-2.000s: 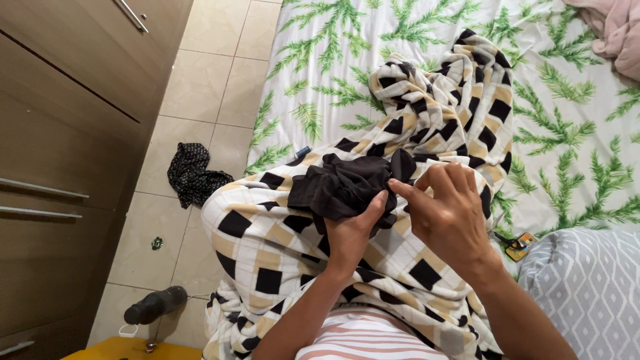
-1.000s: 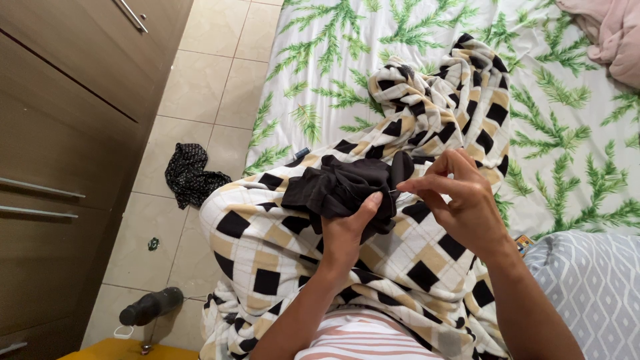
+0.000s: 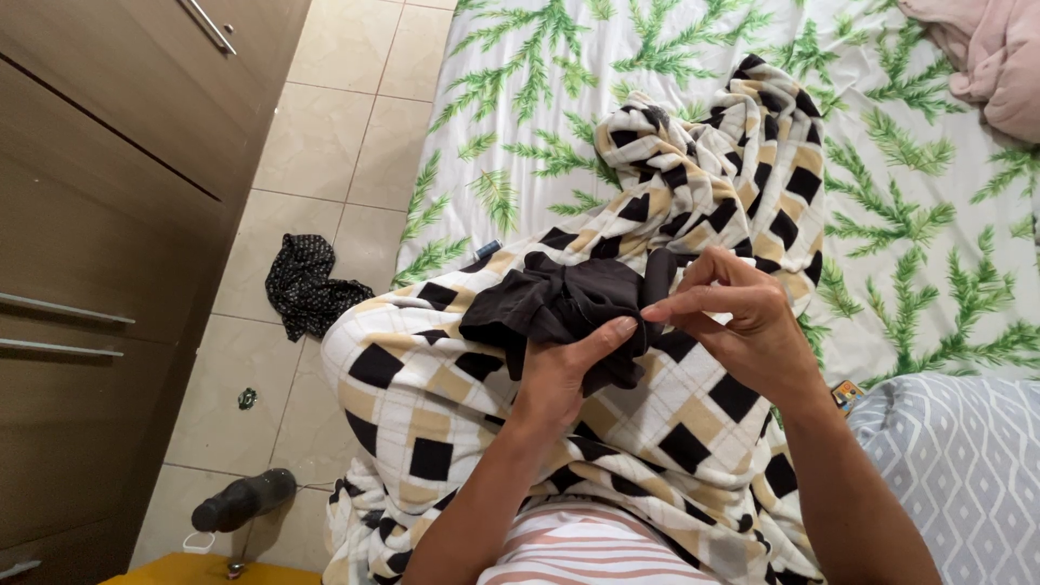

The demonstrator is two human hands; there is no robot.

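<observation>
A bunched piece of dark fabric (image 3: 569, 305) lies over the lap, above a blanket patterned with black, tan and white diamonds (image 3: 455, 406). My left hand (image 3: 569, 366) grips the fabric from below, its thumb pressed on top near the right edge. My right hand (image 3: 715, 313) is at that same edge, thumb and index finger pinched together close to the cloth; whether a needle or thread is between them is too small to tell. A spool of dark thread (image 3: 488, 249) rests by the blanket's upper left edge.
The bed has a leaf-print sheet (image 3: 520, 122), a grey patterned pillow (image 3: 959, 463), a small colourful packet (image 3: 847, 396) and a pink cloth (image 3: 999, 73). On the tiled floor lie a black dotted cloth (image 3: 305, 284) and a dark bottle (image 3: 244, 500). Wooden drawers (image 3: 89, 203) stand left.
My right hand drew slightly away from the fabric, then came back to its right edge. My left hand keeps its hold on the dark fabric.
</observation>
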